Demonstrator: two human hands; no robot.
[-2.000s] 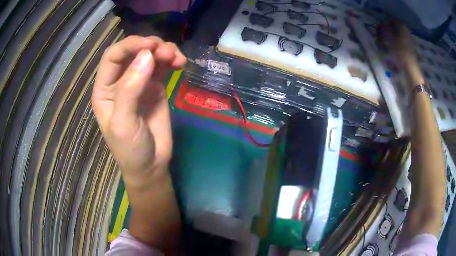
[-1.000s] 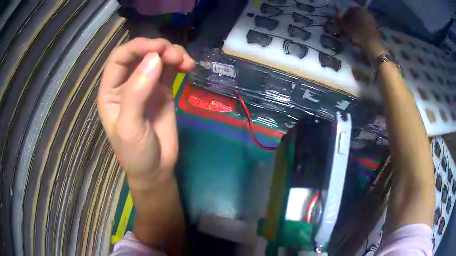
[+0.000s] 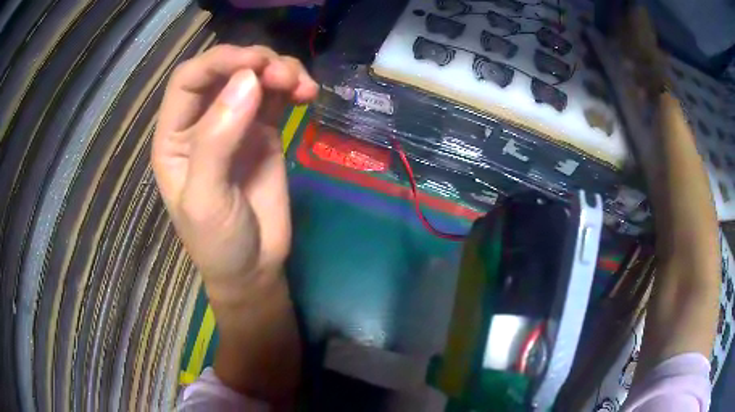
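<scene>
My left hand (image 3: pixel 234 161) is raised at the left with its fingers curled towards the thumb; no object shows clearly in it. My right hand (image 3: pixel 641 48) is at the top right over the foam trays, blurred and dark, so its fingers and anything in them cannot be made out. A white foam tray (image 3: pixel 463 92) holds dark speaker units (image 3: pixel 492 70) with thin leads. A dark rounded fixture with a pale side frame (image 3: pixel 578 282) stands at the lower centre right, with green tape (image 3: pixel 504 390) and a white block (image 3: pixel 504 342).
A tall tray stack (image 3: pixel 97 201) curves along the left. Wrapped packs (image 3: pixel 451 145) lie below the foam tray. A red wire (image 3: pixel 415 193) runs to the fixture over the green mat (image 3: pixel 355 241). More speaker units sit in a tray at the lower right, partly behind my right arm.
My right hand moved left over the foam tray, then back right. My left hand kept its curled pose. The fixture and front tray sit further right in the picture.
</scene>
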